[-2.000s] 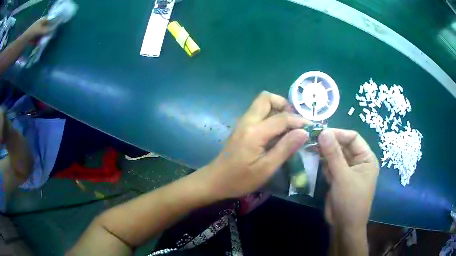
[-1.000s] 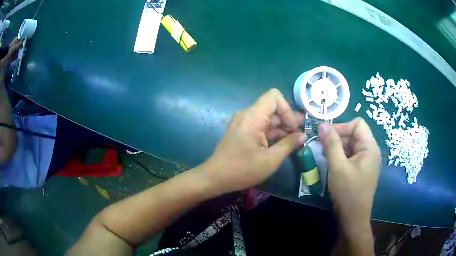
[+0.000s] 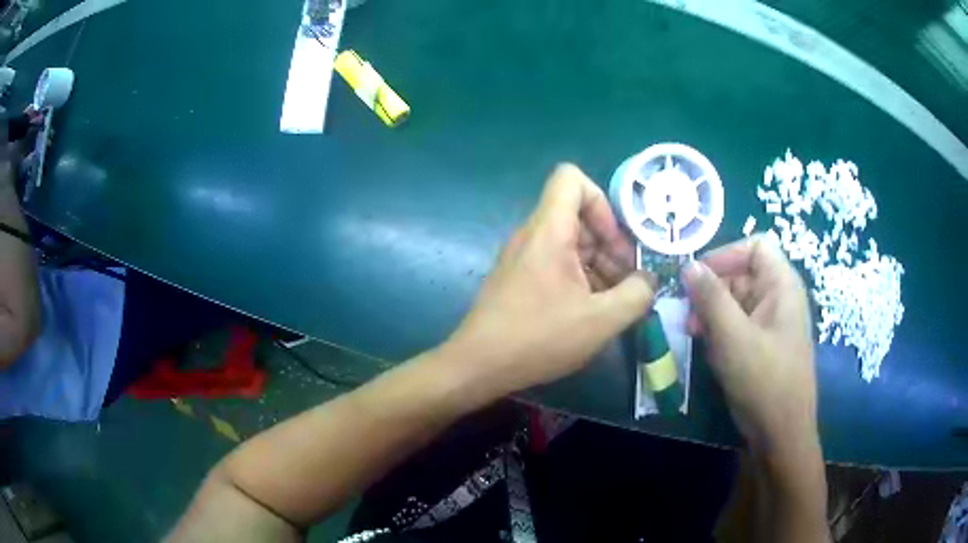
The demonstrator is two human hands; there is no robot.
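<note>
A white fan housing (image 3: 695, 235) with a round spoked ring lies on the green bench, its open handle pointing towards me. A small circuit board (image 3: 667, 274) sits at the neck below the ring. A dark green battery with a pale label (image 3: 660, 373) lies in the handle. My left hand (image 3: 573, 281) holds the left side of the neck with thumb and fingers. My right hand (image 3: 748, 308) has its thumb and fingertips at the right side of the neck. The fingertips partly hide the board's edges.
A pile of small white parts (image 3: 862, 308) lies at the right. Another white handle (image 3: 308, 93) and a yellow battery (image 3: 372, 89) lie at the upper left. A neighbouring worker's arm (image 3: 15, 265) and a white fan (image 3: 53, 87) are at the far left. The bench edge curves in front of me.
The battery has gone from blurred beside the handle to lying in it. Both hands remain at the neck, with slight finger shifts. The neighbour's hand has moved at the far left.
</note>
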